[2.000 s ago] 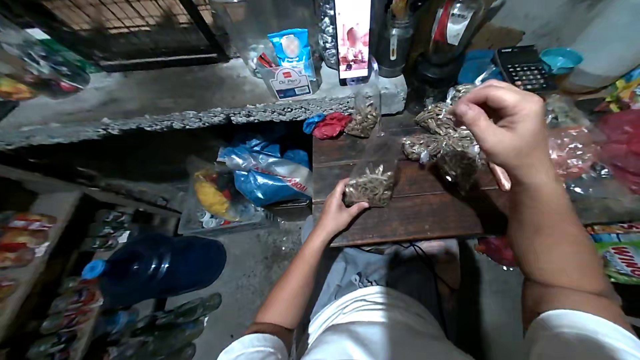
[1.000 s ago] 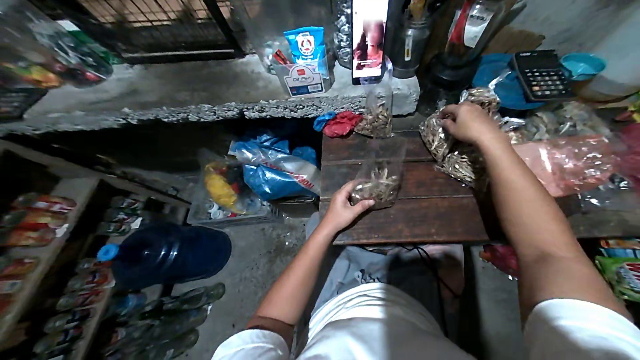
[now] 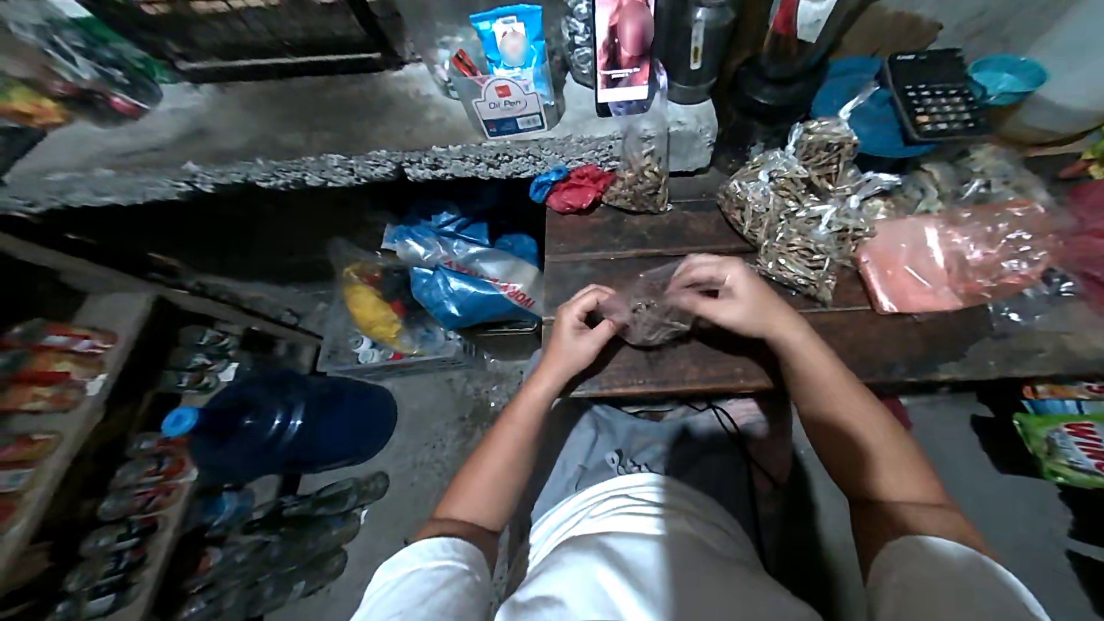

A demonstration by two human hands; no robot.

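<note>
Between my hands, over the front of the dark wooden table (image 3: 673,371), is a clear plastic bag (image 3: 654,321) with small dried brown pieces, perhaps dried fish. My left hand (image 3: 582,332) pinches its left side with thumb and fingers. On the other side, my right hand (image 3: 733,293) grips the plastic near its upper right edge. Another filled bag (image 3: 640,177) stands upright at the table's back edge. Several tied bags of the same dried pieces (image 3: 798,211) lie piled to the right, beside a pink plastic packet of bags (image 3: 957,254).
Red and blue plastic bundles (image 3: 580,190) lie by the concrete ledge (image 3: 345,129), which holds a phone (image 3: 623,56) and a pen box (image 3: 509,103). A calculator (image 3: 936,95) rests at the back right. A blue water jug (image 3: 293,423) and glass bottles (image 3: 302,535) are at lower left.
My right hand has moved from the pile of filled bags to the bag at my left hand, and both hands now hold it.
</note>
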